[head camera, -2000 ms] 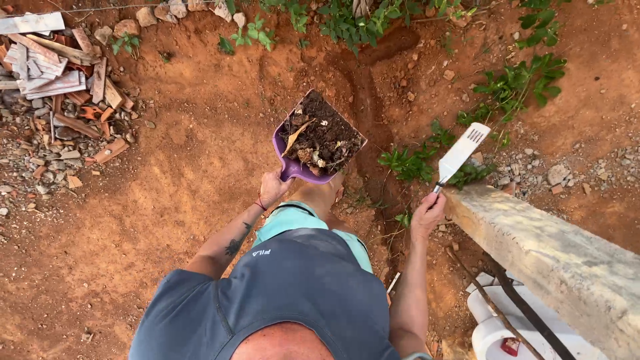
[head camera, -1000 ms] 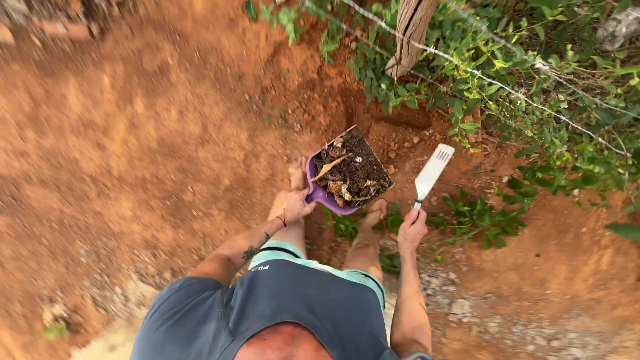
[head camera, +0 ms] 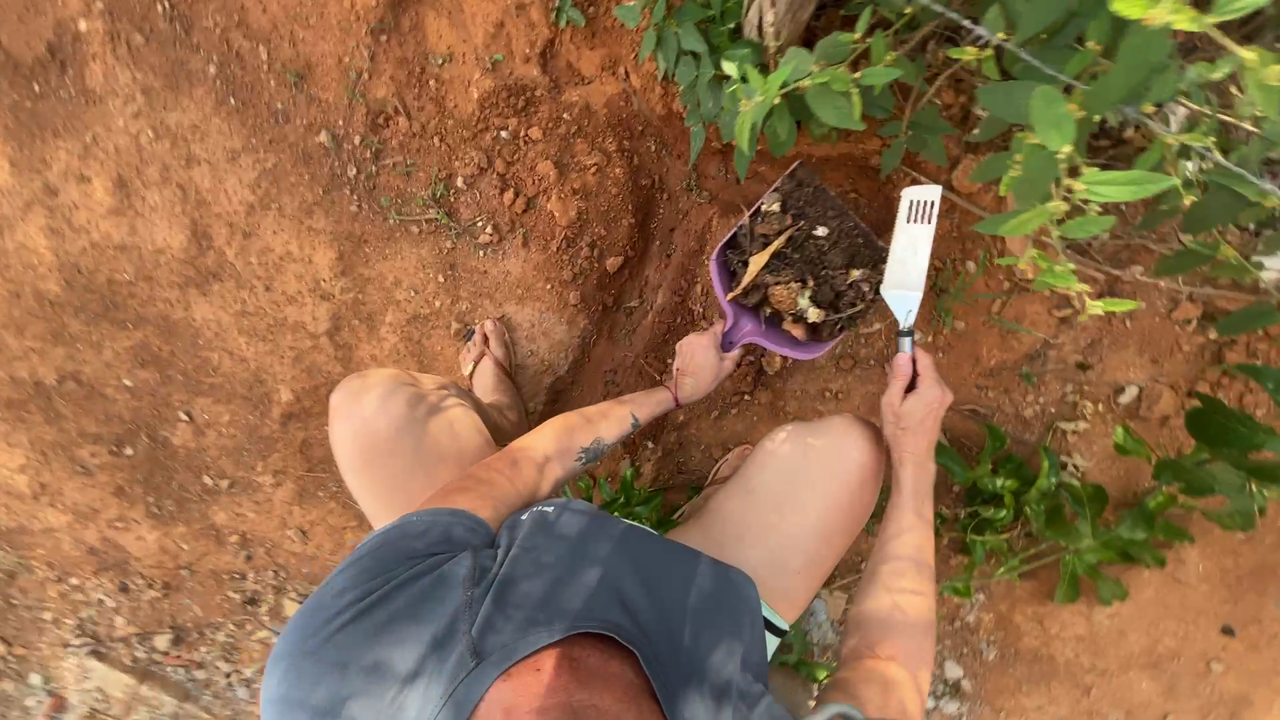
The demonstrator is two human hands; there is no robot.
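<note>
My left hand (head camera: 703,364) grips the handle of a purple plastic dustpan (head camera: 742,325). Dark soil (head camera: 825,235) mixed with dry leaves and scraps fills the pan. A long dry leaf (head camera: 763,263) lies on top of the load. To the right of the pan, my right hand (head camera: 914,405) holds a slotted metal spatula (head camera: 910,250) by its handle, blade pointing up and away from me. The spatula's blade is beside the dustpan's right edge; whether they touch, I cannot tell.
Reddish bare earth (head camera: 200,250) with small stones surrounds my bent knees and sandalled feet. Leafy branches (head camera: 830,100) and a strand of wire (head camera: 1010,50) cross the upper right, near a wooden post (head camera: 778,22). A low green plant (head camera: 1060,520) grows right of my right forearm.
The view has shifted considerably. I have gone from standing to a crouch with knees bent apart. The dustpan and spatula stay in my hands, now close to the ground beside the bushes.
</note>
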